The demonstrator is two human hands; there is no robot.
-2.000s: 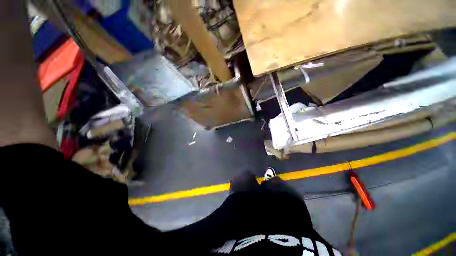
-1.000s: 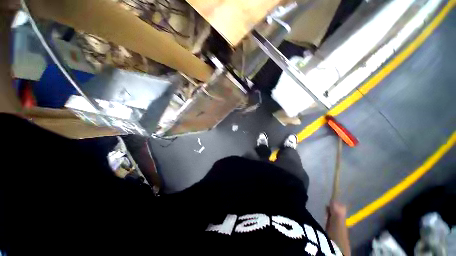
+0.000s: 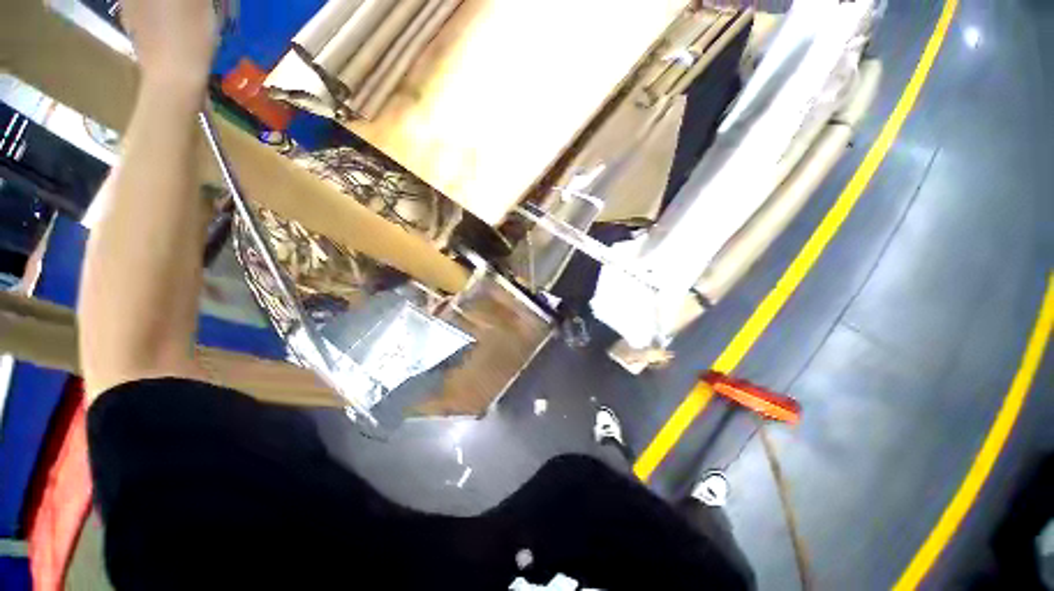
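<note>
My left arm reaches up the left side, and my left hand (image 3: 176, 25) is at the top edge, partly cut off and blurred. The long thin dustpan handle (image 3: 257, 237) runs down from it, passing behind the forearm. The silver-grey dustpan (image 3: 422, 352) is raised and tilted against or over an open brown box (image 3: 497, 358); contact is unclear. The red-orange broom head (image 3: 754, 398) is on the floor by the yellow line. Its wooden handle (image 3: 784, 496) leaves the bottom edge. My right hand is out of view. White scraps (image 3: 462, 474) lie on the floor.
A wooden-topped table (image 3: 497, 116) carries brown tubes (image 3: 370, 52). White-wrapped rolls (image 3: 751, 162) lie beside it along the yellow floor line (image 3: 809, 248). Tangled brown scraps (image 3: 335, 185) fill the space behind a cardboard edge. My shoes (image 3: 713, 488) are on the floor near the broom.
My left arm has risen into view at the left. The dustpan has shifted in view, down and right since one second ago. My right hand, seen on the broom handle before, has left the picture.
</note>
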